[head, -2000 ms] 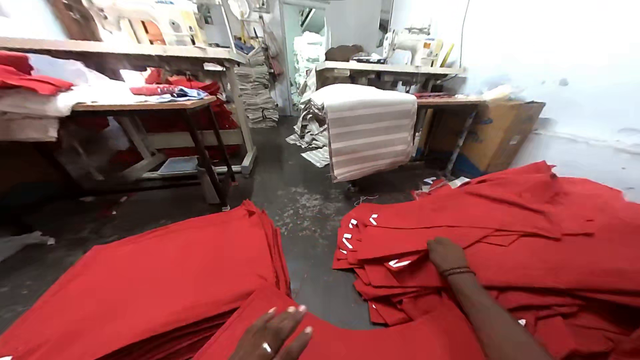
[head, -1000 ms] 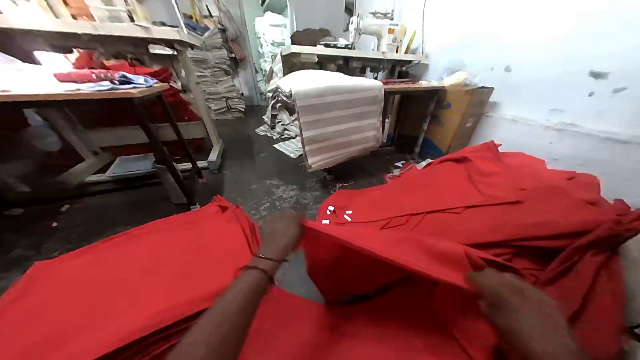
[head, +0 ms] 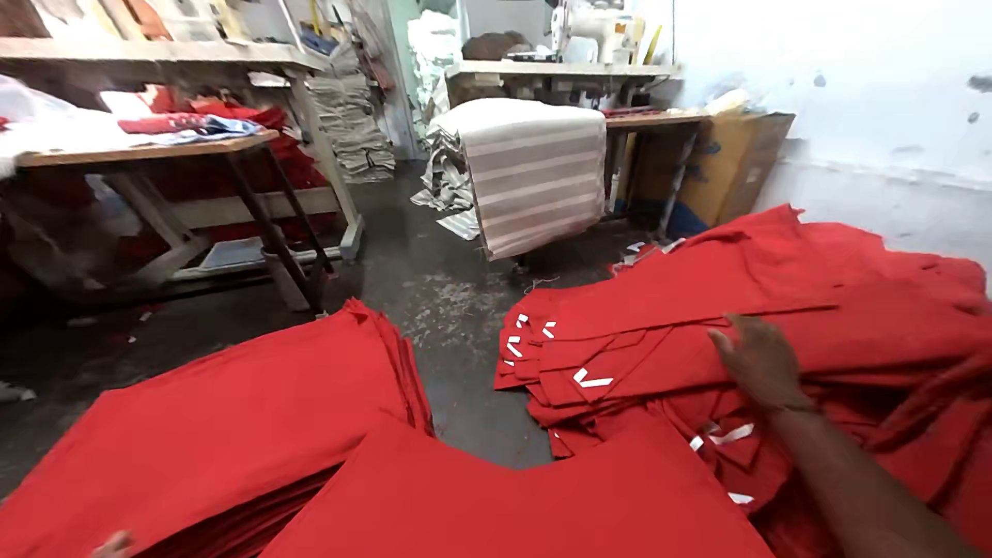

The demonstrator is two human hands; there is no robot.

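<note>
My right hand [head: 758, 360] rests on the loose pile of red fabric pieces [head: 783, 263] at the right, fingers apart, nothing plainly held. White labels show along that pile's left side. Only the fingertips of my left hand [head: 113, 545] show, at the lower left edge of the neat stack of red fabric [head: 256, 403]; whether they grip cloth cannot be told. Between the two lies a red fabric piece [head: 511, 511] with a curved cut edge, spread at the bottom centre.
A striped cloth [head: 535, 170] hangs over a support ahead, below a sewing machine [head: 601, 31] on a bench. A cardboard box [head: 736, 170] stands by the wall. At the left are a wooden table [head: 147, 153] with cloth and a tall fabric stack [head: 349, 116].
My left hand has moved from the middle, where it held up a red piece with my right hand, to the lower left edge. The raised piece is down; my right hand is on the right pile.
</note>
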